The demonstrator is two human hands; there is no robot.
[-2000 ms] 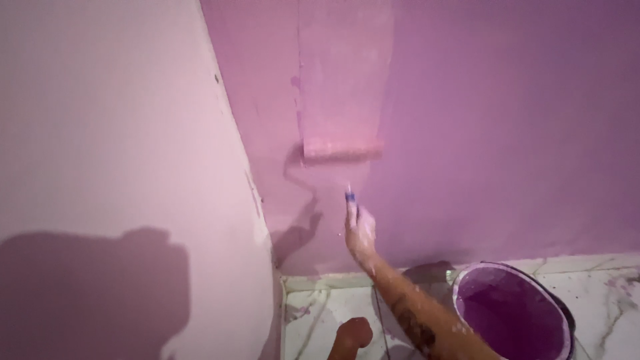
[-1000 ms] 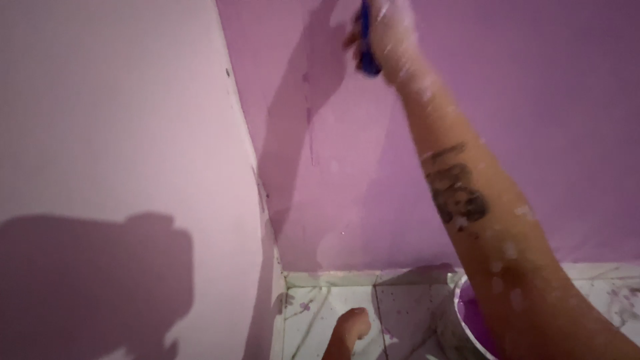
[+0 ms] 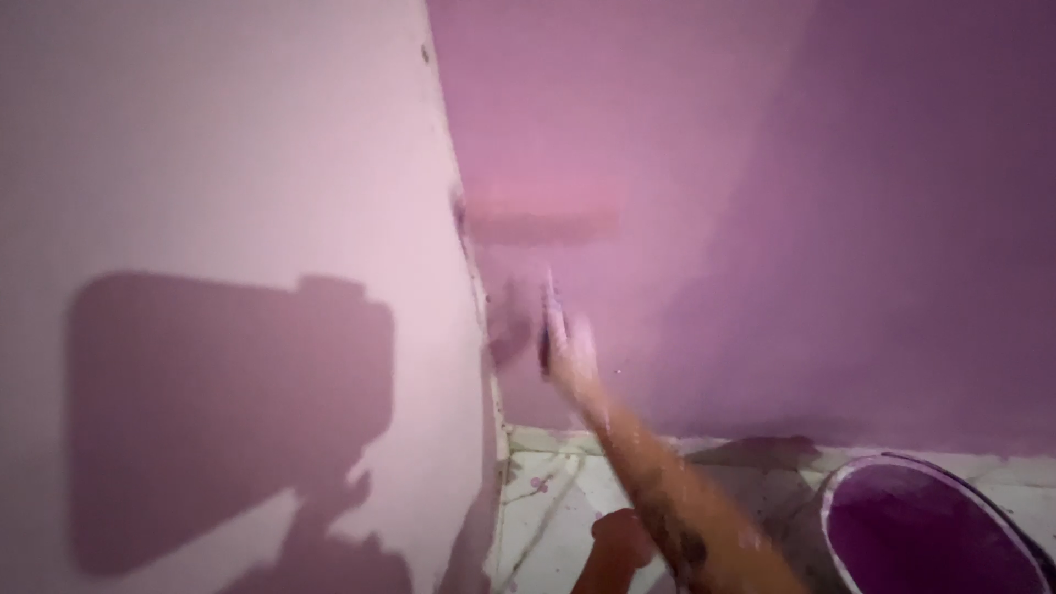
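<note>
My right hand (image 3: 573, 355), blurred and spotted with paint, is closed around the dark handle of a paint roller. The pink roller sleeve (image 3: 543, 216) lies level against the purple wall (image 3: 866, 247), its left end beside the corner with the paler wall (image 3: 247, 148). Low in the view, my left hand (image 3: 620, 532) is partly covered by my right forearm; its fingers look curled, but whether it holds anything cannot be told. A bucket of purple paint (image 3: 932, 528) stands at the lower right.
White veined floor tiles (image 3: 544, 511) with paint drips meet a pale skirting (image 3: 569, 440) under the purple wall. The corner edge of the walls runs down left of the roller. Large shadows fall on the paler wall.
One second ago my right hand was at the top of the view with the sleeve out of sight; it has come down. The sleeve is nearer the corner than two seconds ago.
</note>
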